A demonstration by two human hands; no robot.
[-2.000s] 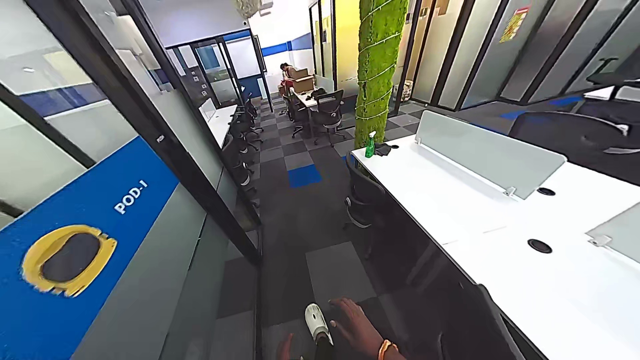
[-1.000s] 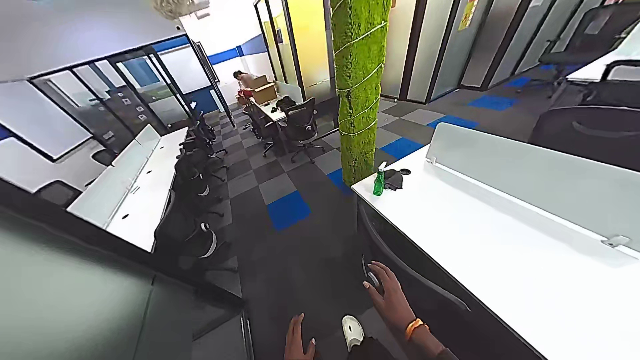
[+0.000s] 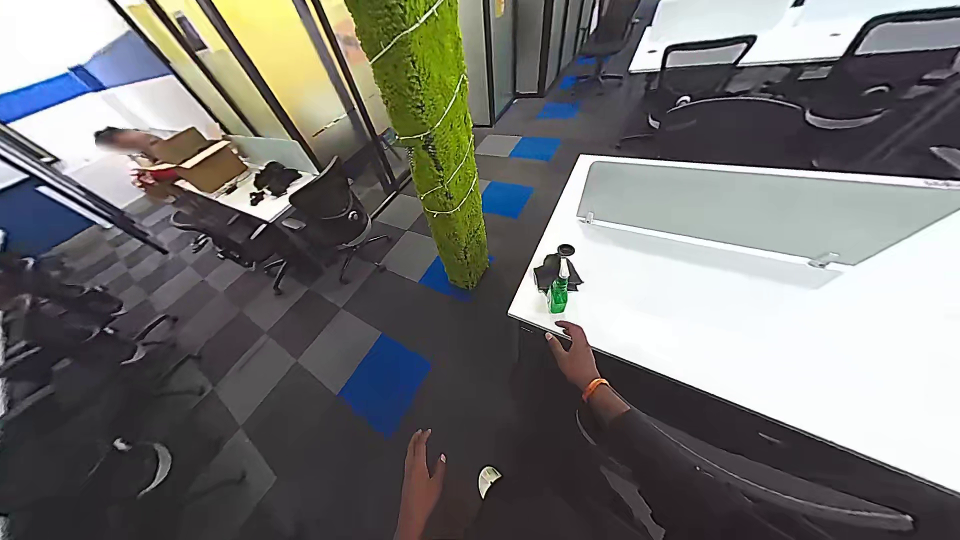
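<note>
My right hand, with an orange band at its wrist, is empty, fingers apart, near the corner of the white desk. Just beyond its fingertips a green spray bottle with a white top stands upright on the desk. Behind the bottle lies a dark cloth, with a round black desk grommet beside it. Low in the view, my left hand hangs over the carpet with fingers apart and nothing in it.
A frosted divider stands on the desk. A black chair is at its near side. A moss-covered column rises ahead. Further back, a person is by cardboard boxes on a table, with chairs around. More chairs stand left.
The view has moved forward along the aisle and turned right, so the desk corner and bottle are nearer. My right hand has come out toward the bottle.
</note>
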